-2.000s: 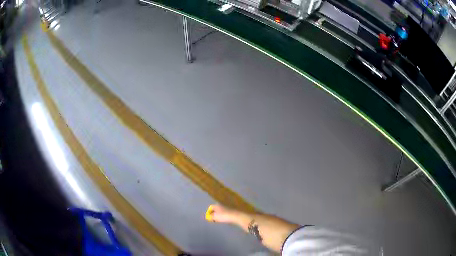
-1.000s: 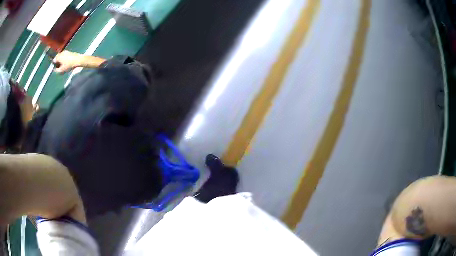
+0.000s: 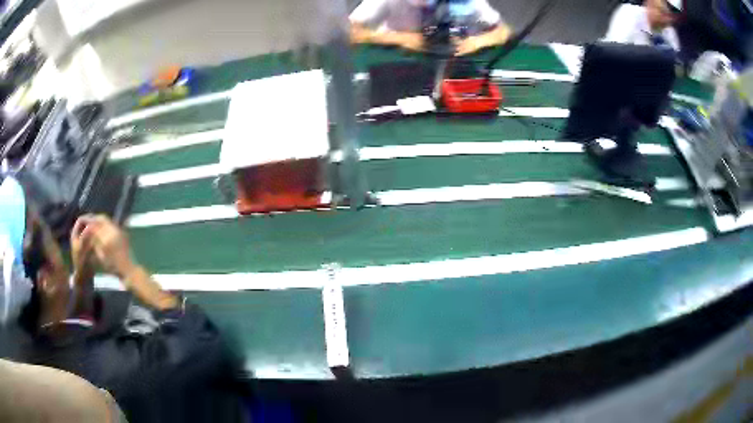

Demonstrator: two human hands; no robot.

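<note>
Neither of my hands is in the picture. Only a bare, blurred part of my left arm shows at the bottom left corner, and its hand is cut off by the edge. Nearest in front of me, a narrow pale strip fixture (image 3: 335, 326) with a row of small marks or holes lies on the green bench (image 3: 462, 322). It points away from me, with its near end by the bench's front edge.
A white-topped box with red sides (image 3: 277, 124) stands on the bench. A red bin (image 3: 471, 97) and a black monitor (image 3: 621, 91) are further back. A person in dark clothing (image 3: 157, 355) is close at left, hands raised. Other people are across the bench.
My view has swung from the yellow-lined aisle and blue stool to the green bench. My right arm has left the picture. My left arm shows less, low at the left.
</note>
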